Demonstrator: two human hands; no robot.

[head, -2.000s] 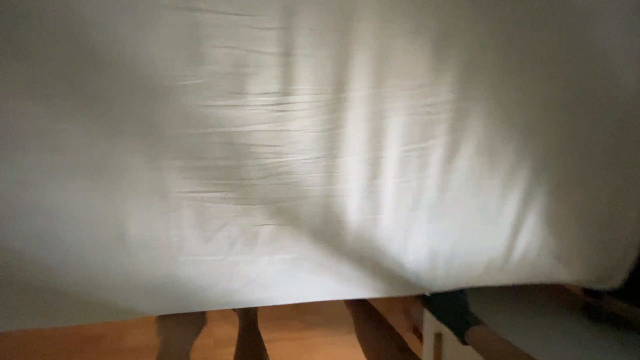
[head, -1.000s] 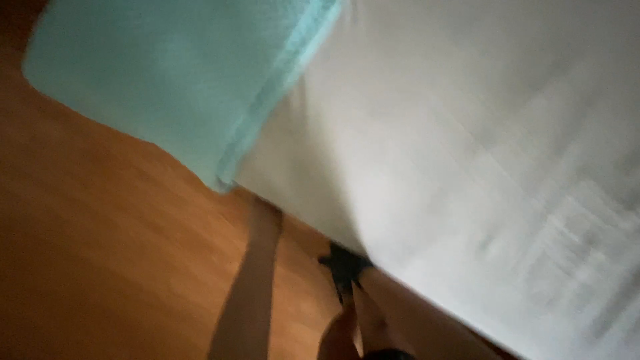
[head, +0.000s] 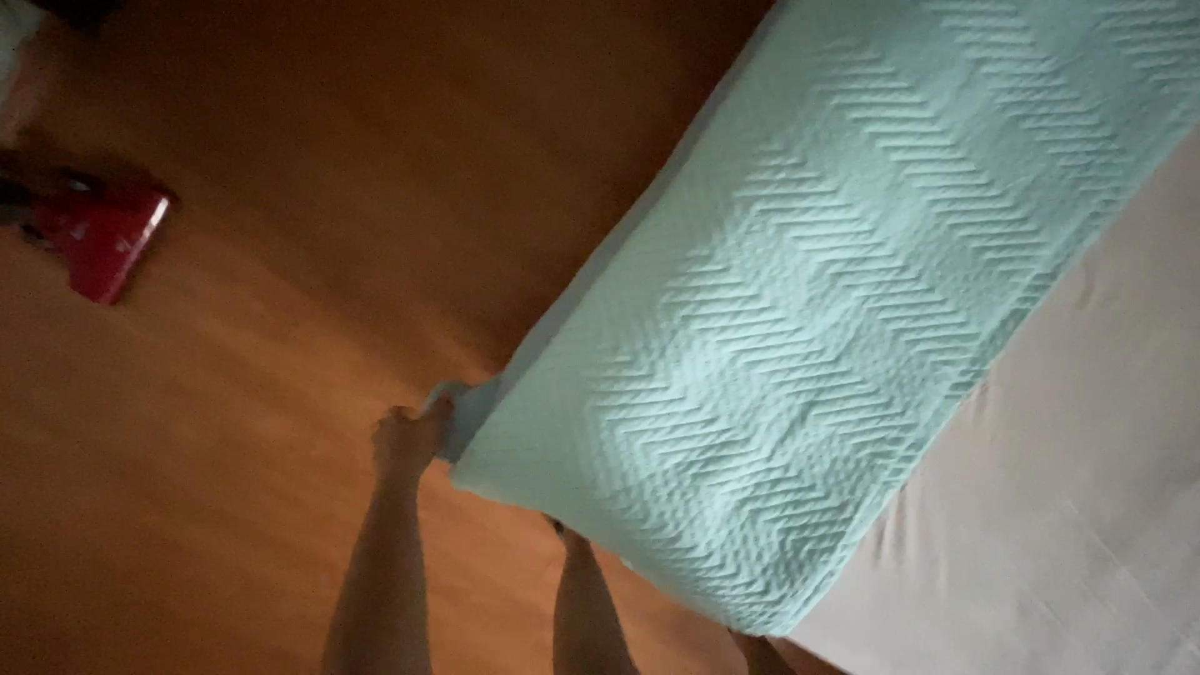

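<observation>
My left hand (head: 410, 439) reaches up from the lower edge and grips a hanging edge of a mint-green quilted bedspread (head: 787, 356) at its lower left corner. The bedspread has a raised zigzag pattern and lies in a wide strip along the side of a bed. Beside it at the right, a pale bed sheet (head: 1050, 487) shows light creases. My right hand cannot be made out. Two other limbs, apparently my legs, show below the bedspread's lower edge, and their far ends are hidden under it.
On the wooden floor (head: 262, 394) at the left lies a red floor-cleaner head (head: 112, 244), with a dark part joined to it. A dark object and something pale, both cut off by the frame, are at the top left corner.
The view has swung far to the left, from the sheet to the bedspread and floor. My left hand now holds the bedspread's edge. The hand low in the frame one second ago is out of sight.
</observation>
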